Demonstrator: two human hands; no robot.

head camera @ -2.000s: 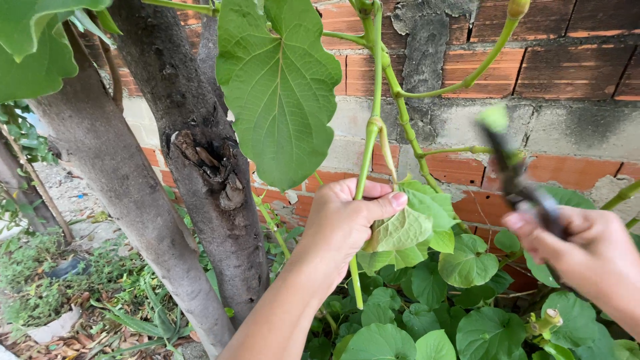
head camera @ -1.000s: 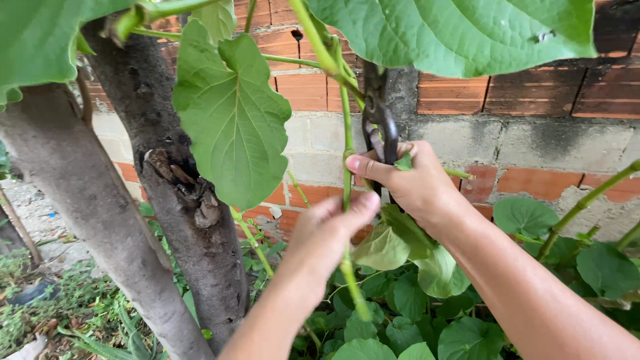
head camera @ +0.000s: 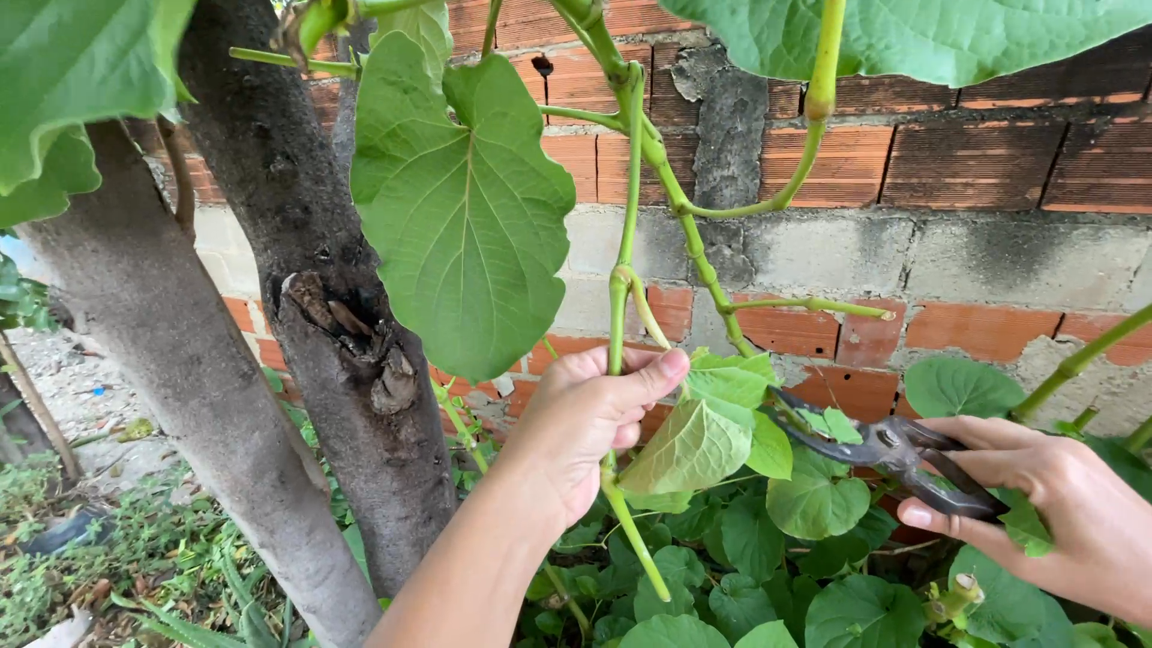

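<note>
My left hand (head camera: 585, 423) grips a green jointed stem (head camera: 627, 225) near the middle of the view. The stem's lower end shows below the fist, pointing down. Just right of the fingers, a wilted pale-green leaf (head camera: 688, 450) hangs at the tip of a thin side shoot. At the right, my right hand (head camera: 1035, 486) is around the handles of dark metal pruning shears (head camera: 891, 445). Their blades point left toward the leaves, with a piece of green leaf lying on them. Another leaf scrap is by the palm.
Two tree trunks (head camera: 337, 333) rise on the left. Behind the plant stands a wall of red hollow bricks and grey blocks (head camera: 828, 252). A large heart-shaped leaf (head camera: 463, 216) hangs left of the stem, a thicker branch (head camera: 684, 216) passes right of it, and low leaves (head camera: 864, 612) grow below.
My right hand and the shears have moved away from the stem, down and to the right. My left hand, blurred a second ago, now grips the stem.
</note>
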